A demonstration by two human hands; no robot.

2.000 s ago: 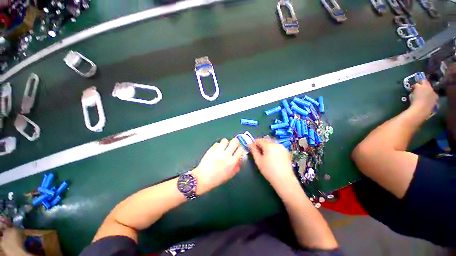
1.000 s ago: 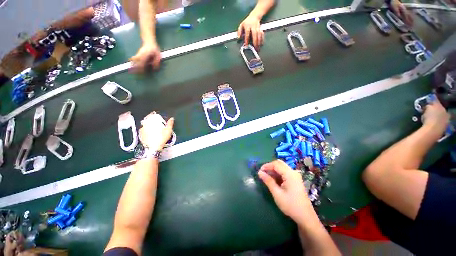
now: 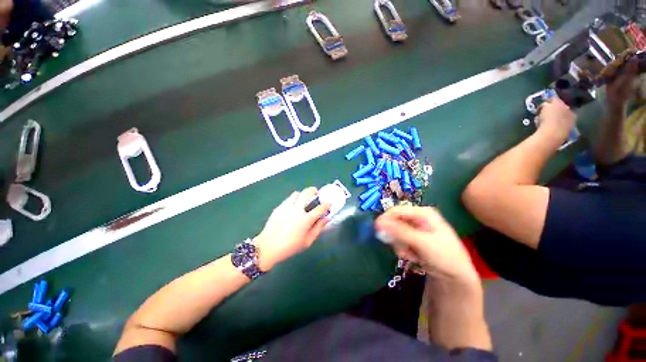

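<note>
My left hand (image 3: 301, 219), with a watch on its wrist, holds a pale housing (image 3: 331, 199) above the green worktop. The housing's block end and part of its loop are covered by the fingers. My right hand (image 3: 419, 239) is just right of it, fingers pinched on a small blurred blue battery cell (image 3: 366, 230) with a whitish bit at the fingertips. A pile of blue cells (image 3: 386, 164) lies beyond my right hand, with small circuit boards and parts (image 3: 395, 192) at its near side, partly hidden by that hand.
Two filled housings (image 3: 287, 113) lie side by side on the belt beyond a pale rail (image 3: 212, 185). An empty housing (image 3: 139, 161) and others lie left. A smaller blue-cell pile (image 3: 45, 308) is at lower left. Another person's arm (image 3: 517, 152) works at the right.
My left hand has come back from the belt with a housing. My right hand now holds a blue cell up beside it. The view has shifted, and the hands across the belt are out of view.
</note>
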